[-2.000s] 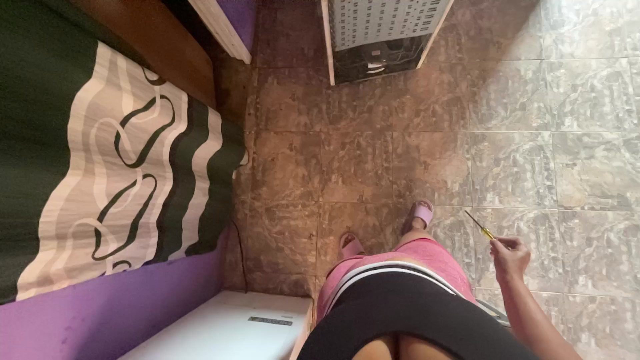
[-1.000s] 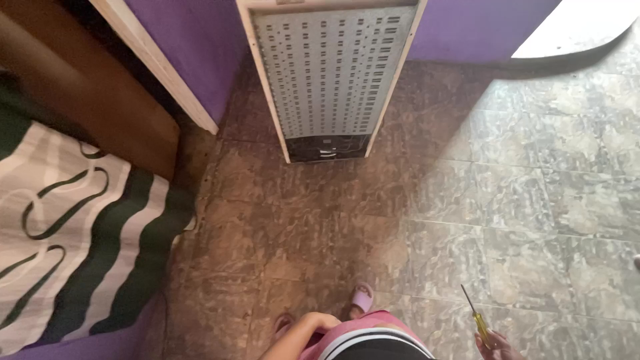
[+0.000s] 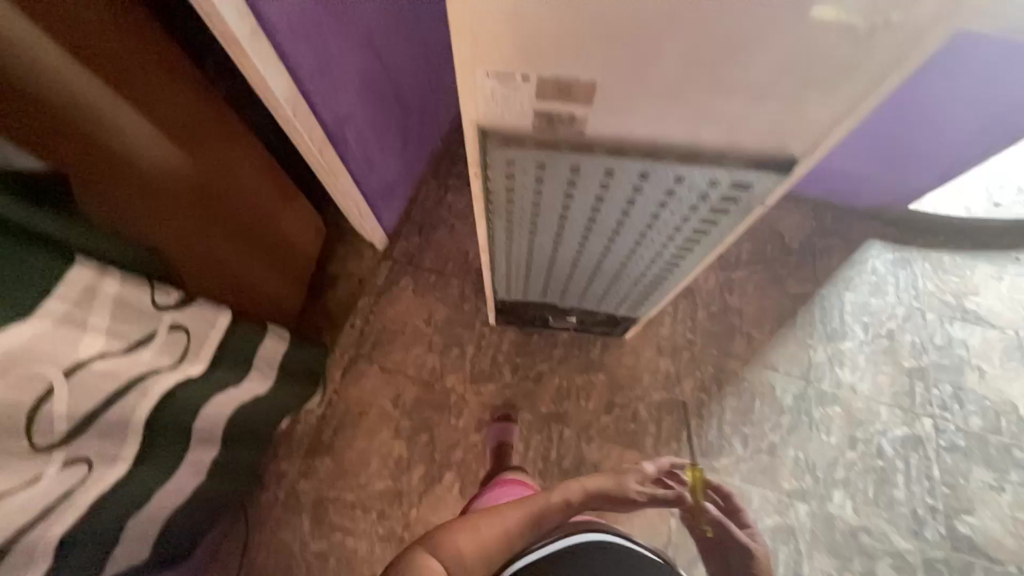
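Observation:
Low in the head view, my right hand (image 3: 726, 524) holds a screwdriver (image 3: 696, 484) by its yellow handle, with the thin shaft pointing up and away from me. My left hand (image 3: 644, 486) reaches across my body, its fingers at the handle beside the right hand; whether they grip it or only touch it cannot be told. Beyond both hands stands a tall white appliance (image 3: 696, 72), apparently a refrigerator seen from behind, with a perforated metal back panel (image 3: 592, 232) and a dark opening at its base. Labels bearing writing are on its upper back.
A bed or similar piece with a patterned black, white and beige cover (image 3: 160, 432) lies at the left, near a brown wooden panel (image 3: 200, 184). A pale door frame (image 3: 296, 120) and purple wall (image 3: 368, 96) stand behind. Stone-patterned tiles (image 3: 896, 384) cover the floor.
The view has moved much closer to the appliance. My left hand has come across to the screwdriver and my right hand, which held it in the earlier frames.

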